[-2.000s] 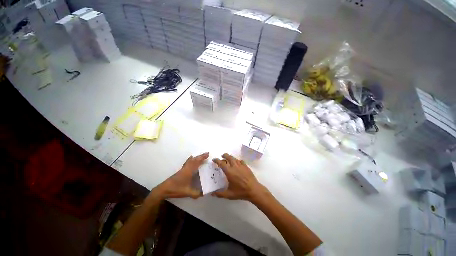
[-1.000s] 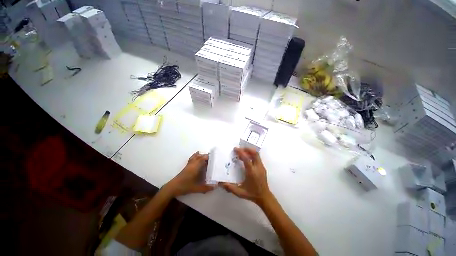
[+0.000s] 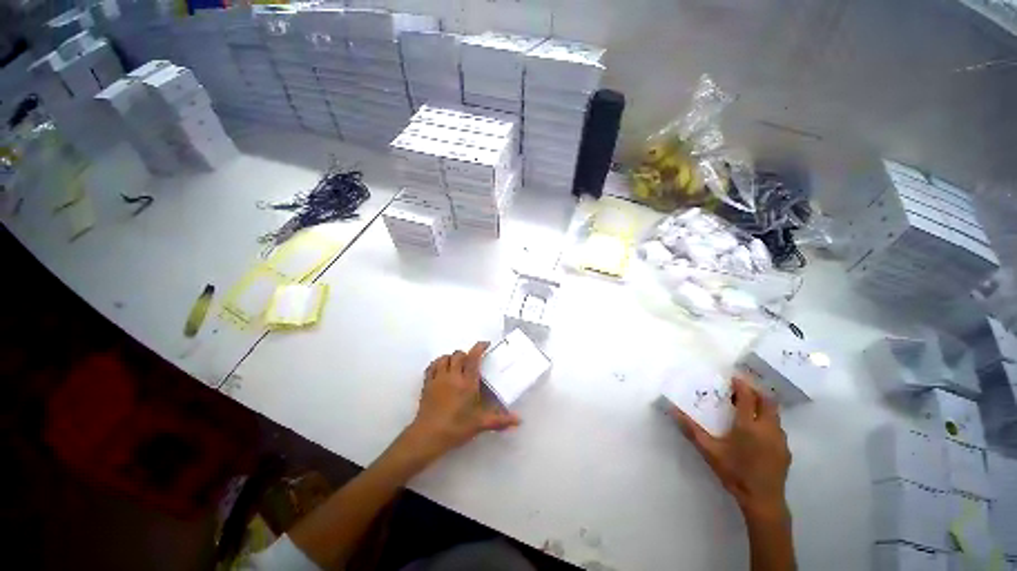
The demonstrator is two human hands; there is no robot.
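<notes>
My left hand [image 3: 457, 396] holds a white retail box [image 3: 515, 367] by its left side, low over the table in front of me. My right hand [image 3: 749, 446] holds another white box or lid [image 3: 705, 403] with dark print, at the right. It is beside a white box with a round yellowish seal [image 3: 787, 364]. An open white box [image 3: 532, 307] with an insert showing stands just beyond the box in my left hand. Both hands are bare.
Stacked white boxes [image 3: 455, 156] stand behind the open box, with more along the wall and at the right. White items [image 3: 714, 251], a clear bag with yellow items [image 3: 669, 173], a black cylinder [image 3: 599, 143], dark cables [image 3: 329, 204] and yellow-edged sheets [image 3: 297, 305] lie around.
My hands have moved apart. My right hand has moved right with a printed white piece, beside the sealed box. My left hand keeps a box near the middle. The view has shifted slightly.
</notes>
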